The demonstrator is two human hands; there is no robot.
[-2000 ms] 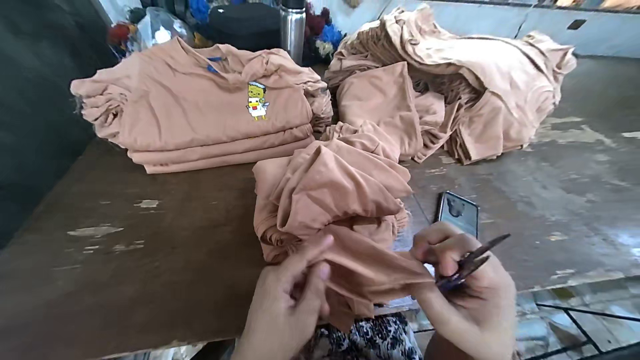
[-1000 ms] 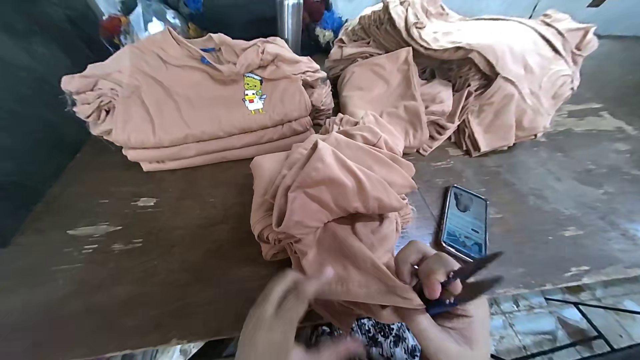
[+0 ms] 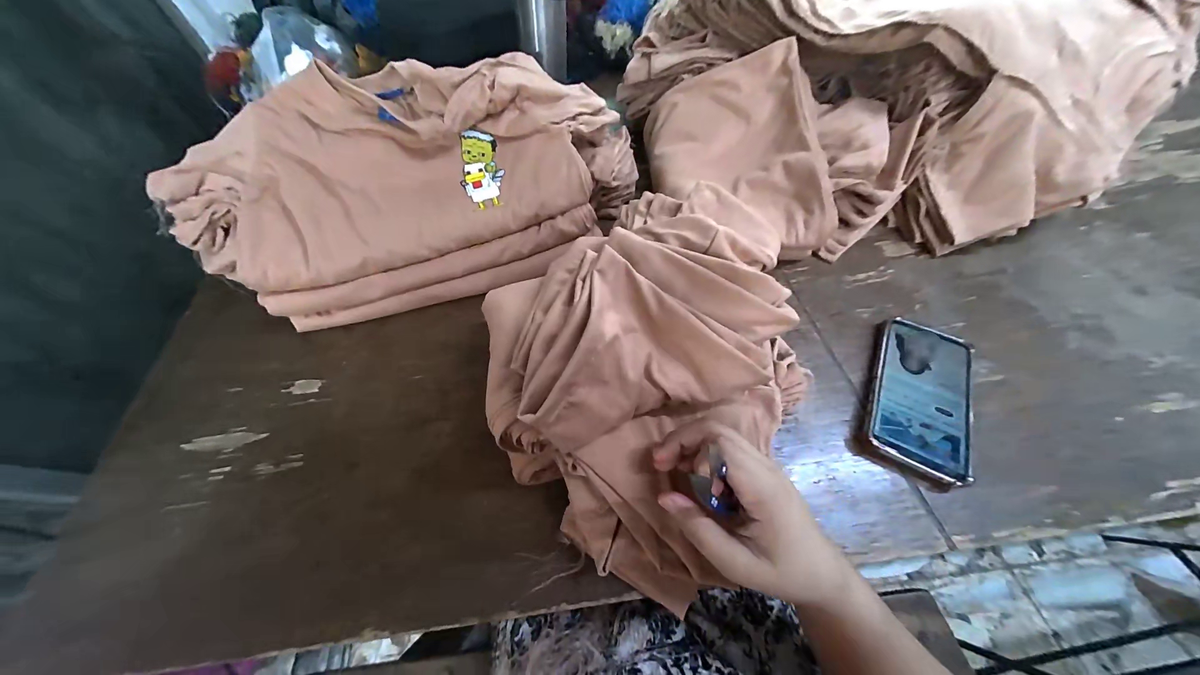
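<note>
My right hand [image 3: 750,511] is over the near end of a bunched tan fabric garment [image 3: 647,347], which hangs over the table's front edge. Its fingers are curled around a small dark-and-blue tool [image 3: 714,492], the scissors of the earlier frames, mostly hidden by the hand. My left hand is out of the frame. Behind to the left lies a stack of folded tan T-shirts [image 3: 394,216], the top one bearing a cartoon print. A large pile of tan fabric pieces [image 3: 1012,122] fills the back right and touches the garment.
A smartphone [image 3: 921,401] with a lit screen lies right of the garment on the worn wooden table [image 3: 356,487]. A metal bottle [image 3: 542,37] and a clear plastic bag [image 3: 300,47] stand at the back. Patterned cloth [image 3: 647,637] shows below the table edge.
My left hand has let go of the fabric and left the view. My right hand has moved onto the garment, away from its lower right corner. The scissor blades no longer point out to the right.
</note>
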